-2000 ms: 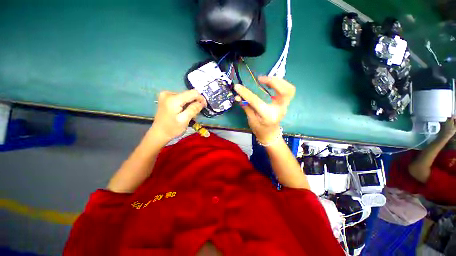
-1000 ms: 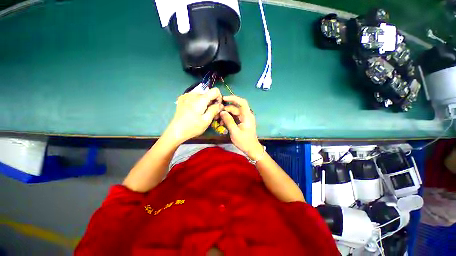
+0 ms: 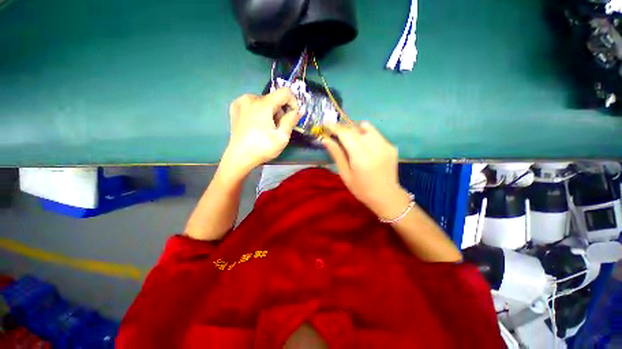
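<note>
The camera module (image 3: pixel 315 103) lies near the bench's front edge, its silvery board blurred. Thin wires (image 3: pixel 326 83) join it to the open end of the black housing (image 3: pixel 297 24), which is cut off by the top edge. My left hand (image 3: pixel 262 129) has its fingers closed on the module's left side. My right hand (image 3: pixel 368 160) has its fingertips at the right side, by a yellow wire. A small yellow end (image 3: pixel 318 129), perhaps of a tool, shows between the hands; which hand holds it is unclear.
A white tail cable (image 3: pixel 406 48) lies on the green bench. Dark spare modules (image 3: pixel 603 41) are heaped at upper right. A blue crate (image 3: pixel 458 198) with white-and-black housings (image 3: pixel 505 221) stands below the bench edge. A white box (image 3: pixel 61 185) is at lower left.
Against one second ago, my hands have moved apart, with the right hand farther right. The module now shows between them. The view has shifted, with the housing higher in it.
</note>
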